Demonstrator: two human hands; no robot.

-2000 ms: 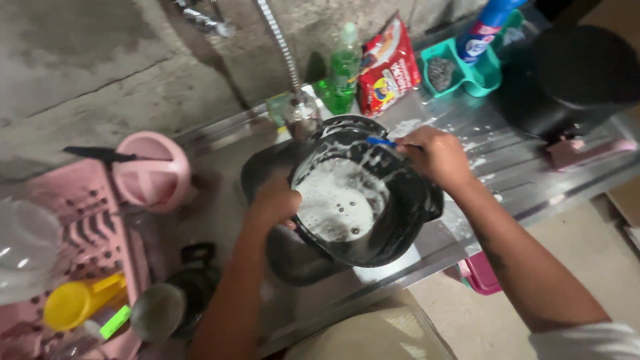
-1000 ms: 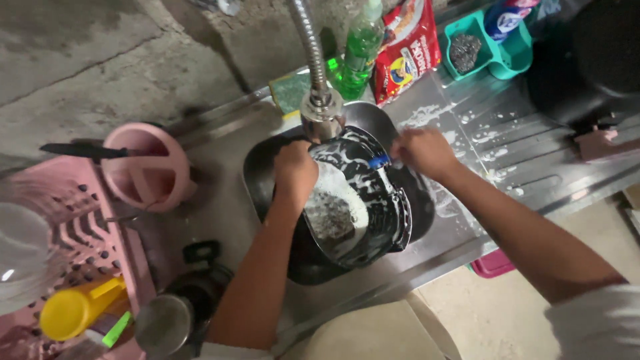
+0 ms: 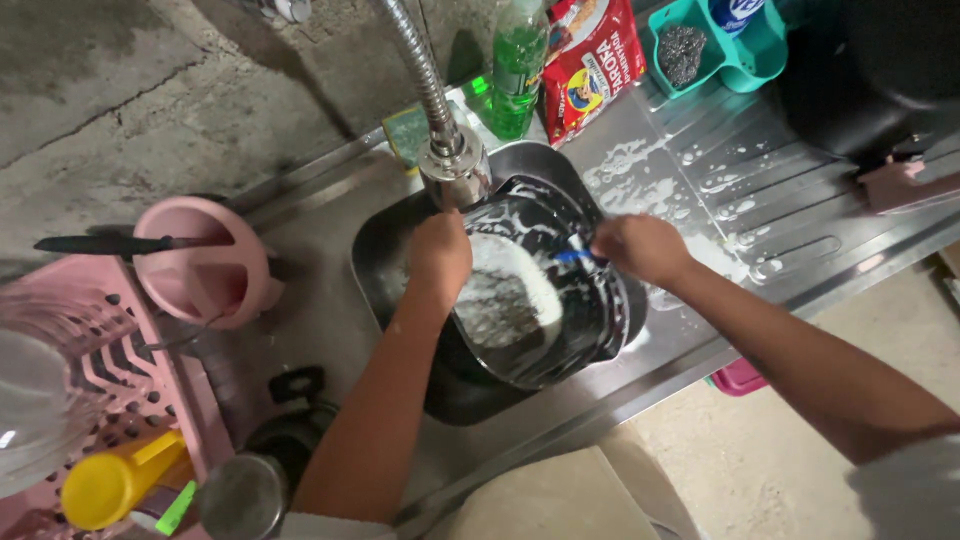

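Observation:
A black pot [image 3: 540,352] with suds and water in it is tilted inside a larger dark rectangular pan [image 3: 465,401] at the sink. My left hand [image 3: 442,255] grips the pot's left rim, just below the chrome faucet head [image 3: 456,172]. At the pot's right side my right hand [image 3: 645,247] is closed on a blue-handled brush [image 3: 574,256], whose head is blurred among the foam. White foam clings to the pot's inner wall.
Behind the pan stand a green detergent bottle [image 3: 517,67], a sponge [image 3: 405,135] and a red food packet [image 3: 592,67]. A teal holder [image 3: 694,45] with steel wool and a black pot [image 3: 877,82] are right. A pink cutlery holder [image 3: 199,259] and pink dish rack [image 3: 150,352] are left.
The foamy pot has tilted, and its suds have shifted to the left side. My left hand has moved up along the rim, close to the faucet head. The view is nearer the sink.

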